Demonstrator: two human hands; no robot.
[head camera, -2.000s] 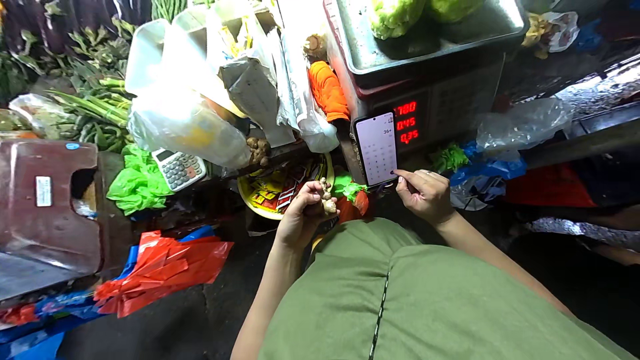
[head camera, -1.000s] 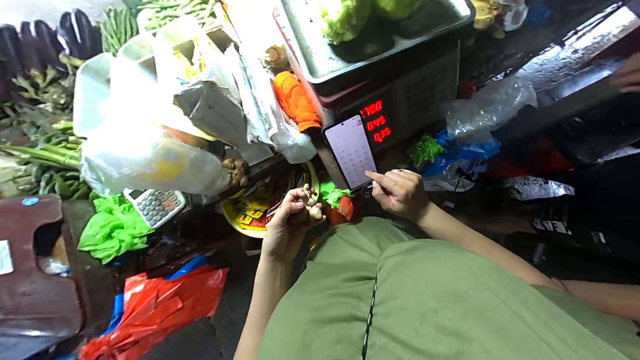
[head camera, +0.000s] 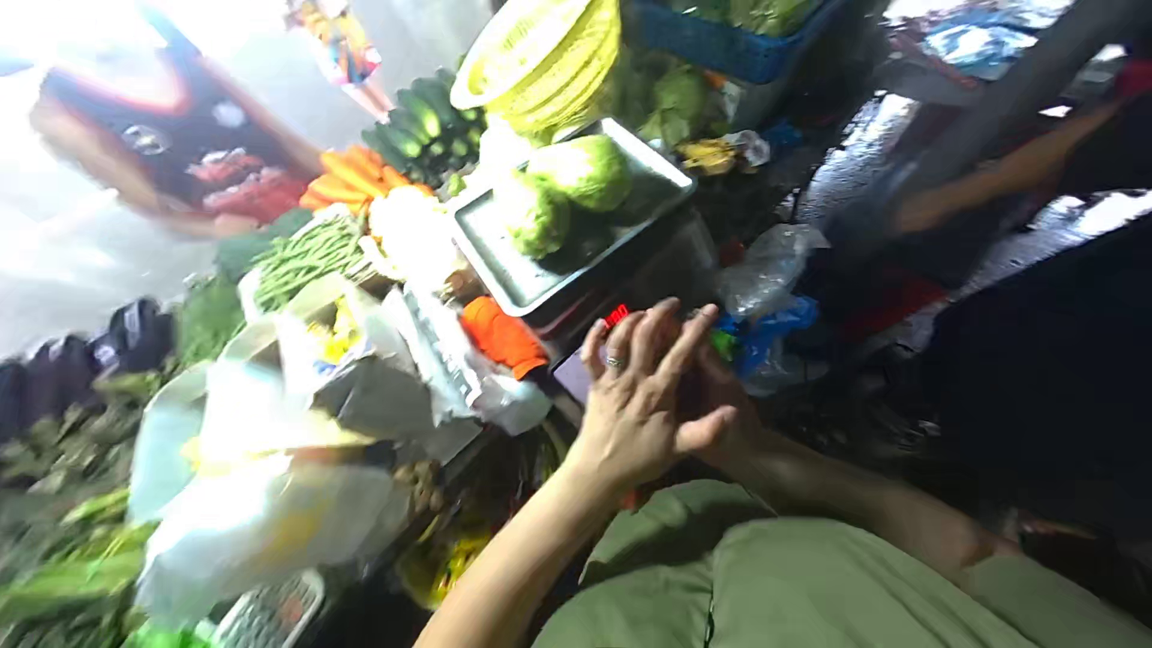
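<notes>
My left hand (head camera: 634, 400) is raised with its fingers spread, its back toward me, a ring on one finger; no object shows in it. Behind and beneath it is my right hand (head camera: 733, 409), mostly hidden, and what it holds cannot be seen. A phone (head camera: 572, 376) shows only partly past the left fingers, in front of the digital scale (head camera: 648, 270). On the scale's metal tray (head camera: 524, 304) lie two pale green vegetables (head camera: 585, 171), perhaps cabbages. An orange cloth-like bundle (head camera: 502, 337) sits left of the scale.
Plastic bags (head camera: 270, 513), green beans (head camera: 310, 261), carrots (head camera: 351, 180) and eggplants (head camera: 85, 360) spread out at left. A calculator (head camera: 270, 612) lies at lower left. Yellow baskets (head camera: 549, 63) stand behind the scale. A person in a dark sleeveless top (head camera: 180, 135) is across the stall; another person's arm (head camera: 1008, 171) reaches in at right.
The view has swung upward. My left hand has moved over to my right hand, in front of the phone. The small pale pieces earlier in my left hand no longer show.
</notes>
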